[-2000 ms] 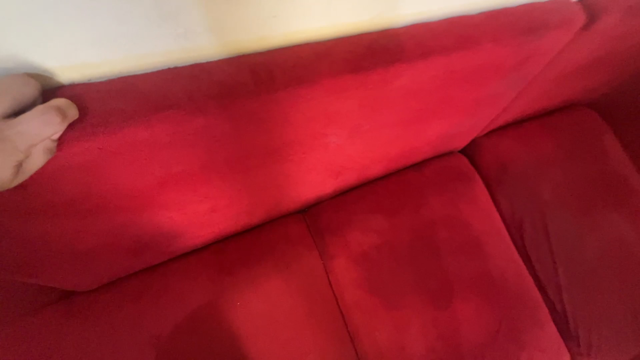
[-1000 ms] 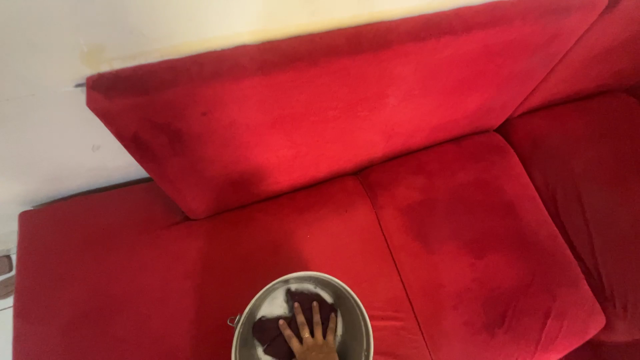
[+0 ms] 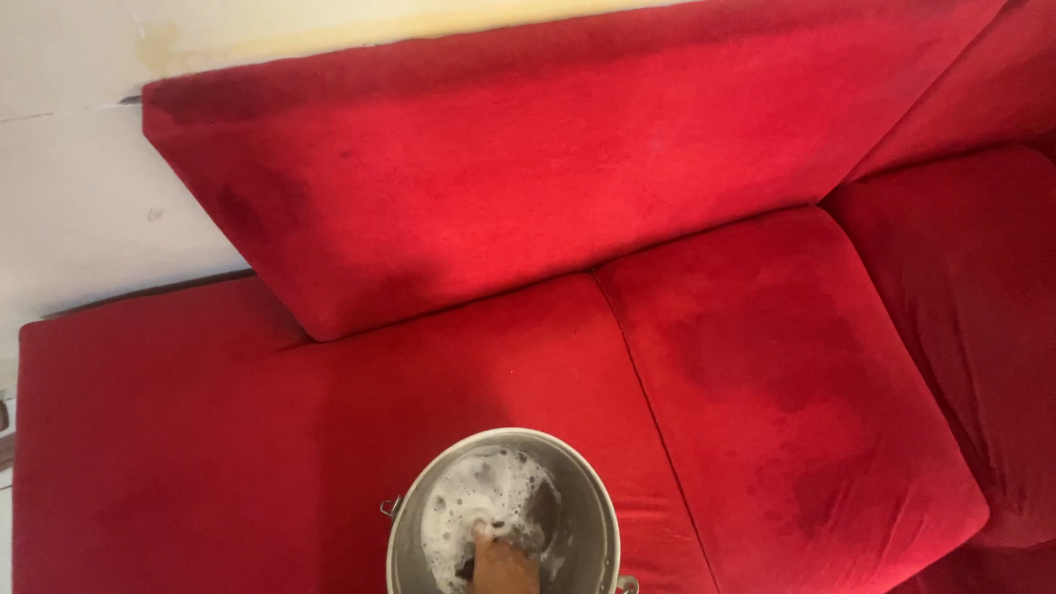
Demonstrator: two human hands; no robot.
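A metal pot with side fittings stands on the red sofa seat at the bottom centre. Inside it is foamy, soapy water. What looks like my right hand reaches down into the foam; most of its fingers are under the water, so its grip is hidden. Something dark shows beside the hand, too covered to make out. My left hand is out of view. Behind the pot rises the red fabric backrest, with darker, damp-looking patches at its left end.
A pale wall with a yellowish stain runs behind the sofa. To the right lies another seat cushion with dark patches, and beyond it the sofa's corner section. The left seat edge is near the frame's left side.
A hand held the backrest's top edge at left in the oldest frame. One second ago a spread hand lay on a dark cloth in the pot; now the hand is in the foam and the cloth is mostly hidden.
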